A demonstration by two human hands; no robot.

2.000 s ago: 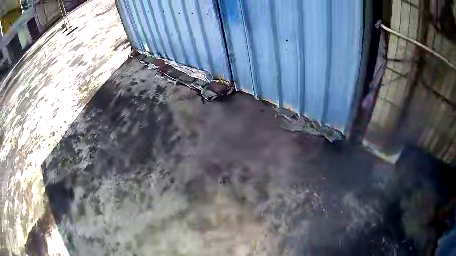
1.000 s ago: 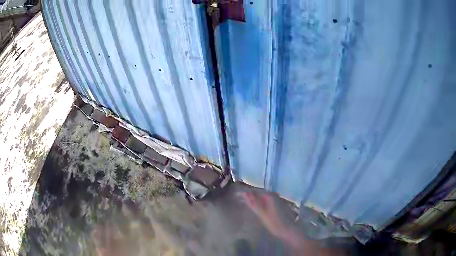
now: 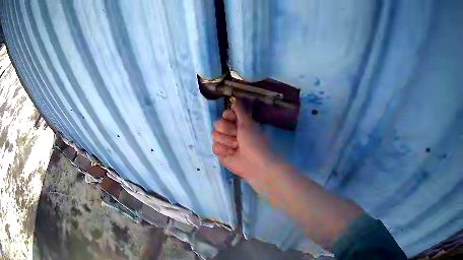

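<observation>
A dark metal bolt latch [image 3: 259,96] with a dark red-brown plate sits across the gap between two blue corrugated door leaves [image 3: 325,56]. My right hand [image 3: 236,144] comes from the lower right, in a dark sleeve, with its fingers curled just below the latch. Its thumb side touches a small brass-coloured piece [image 3: 233,100] that hangs there, perhaps a padlock. The fingers hide most of that piece. My left hand is not clearly in view; a faint brownish blur at the bottom edge cannot be made out.
A broken row of bricks [image 3: 109,184] with pale crumpled material runs along the foot of the doors. Stained concrete ground [image 3: 71,213] lies at the lower left, with a brightly sunlit strip at the far left edge.
The view has come closer to the doors and risen, so the latch now shows near the middle. My right hand, a low blur one second ago, has gone up to the latch and closed there.
</observation>
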